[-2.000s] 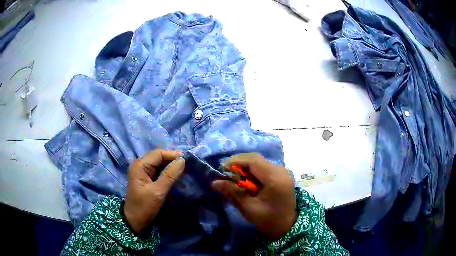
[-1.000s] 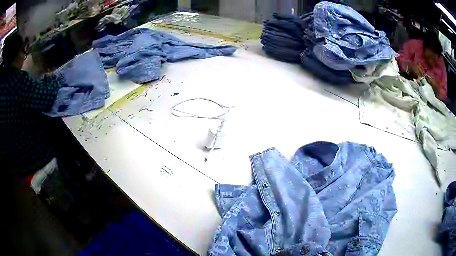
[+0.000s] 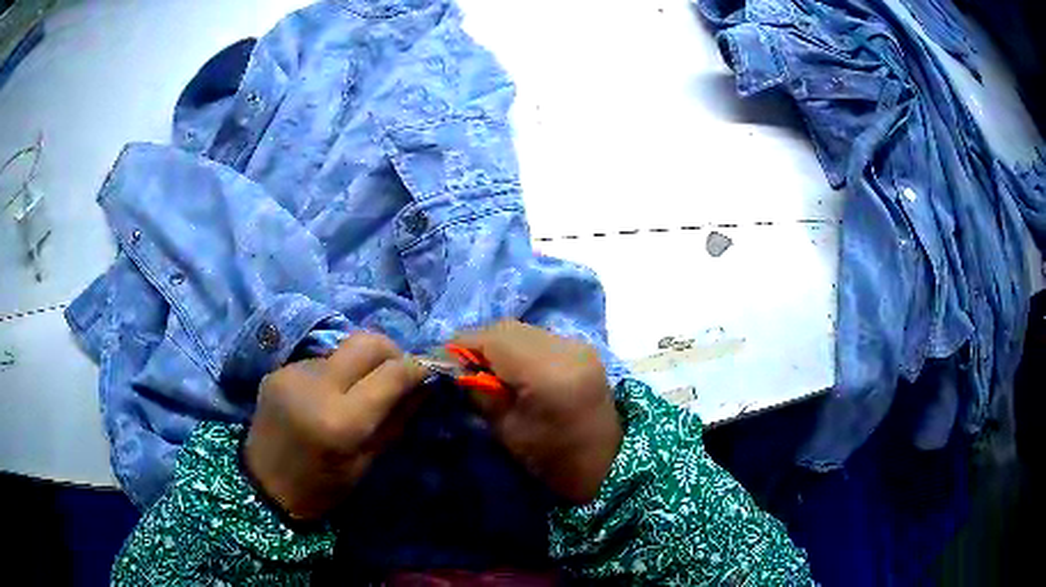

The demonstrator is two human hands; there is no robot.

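Note:
A light-blue patterned denim shirt (image 3: 333, 172) lies bunched on the white table in front of me, with metal buttons on its placket and pocket. My left hand (image 3: 333, 419) pinches an edge of the shirt near the table's front. My right hand (image 3: 539, 401) holds small thread snips (image 3: 476, 369) with orange-red handles. The snips point left, and their tips meet the cloth at my left fingertips. The exact spot under the blades is hidden by the fingers.
Several blue denim garments (image 3: 906, 229) hang over the table's right edge. A small pale object with a looped cord (image 3: 29, 201) lies at the far left. The white table (image 3: 677, 138) has a dark joint line, worn tape strips and a grey spot. Dark space lies below its front edge.
The view swung up across the workshop and is back down on the shirt. Compared with two seconds ago, my hands are closer together, and a buttoned cuff now shows beside my left hand.

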